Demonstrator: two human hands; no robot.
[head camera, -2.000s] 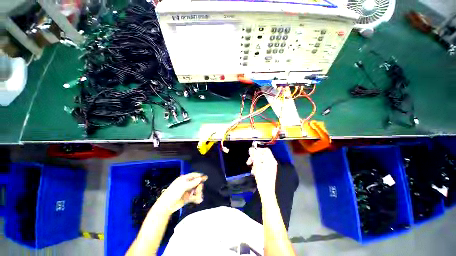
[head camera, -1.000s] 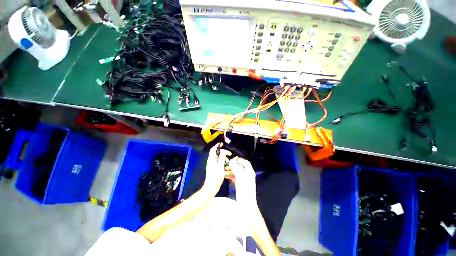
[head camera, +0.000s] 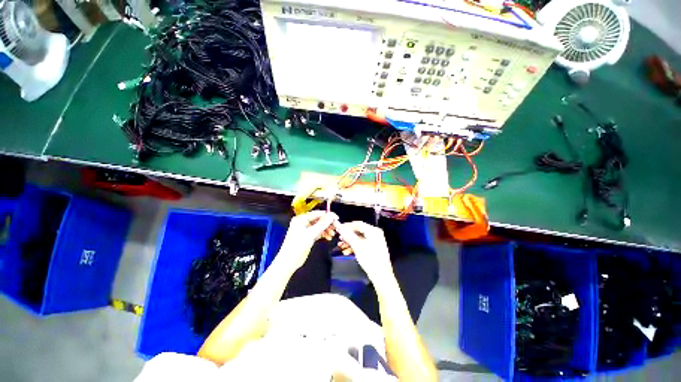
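My left hand (head camera: 308, 230) and my right hand (head camera: 364, 243) meet just below the bench edge, in front of the fixture strip. Their fingertips are together around a small pale connector (head camera: 333, 219) on a test lead that hangs from the strip. My left fingers pinch the connector. My right fingers pinch a black cable end against it; its tip is mostly hidden and blurred. Dark cord shows between the hands. The orange-yellow fixture strip (head camera: 358, 191) runs along the bench edge. Red, orange and yellow test leads (head camera: 384, 160) loop down from the cream cable tester (head camera: 418, 67).
A large black cable pile (head camera: 201, 82) lies left of the tester, and a small cable group (head camera: 608, 168) lies right. White fans (head camera: 586, 33) stand at both sides. Blue bins (head camera: 153, 298) with black cables stand below on both sides; the right ones (head camera: 485, 313) hold white tags.
My hands were apart two seconds ago, then came together with black cord between them. Now they are at the hanging lead's connector. The camera view has shifted and tilted.
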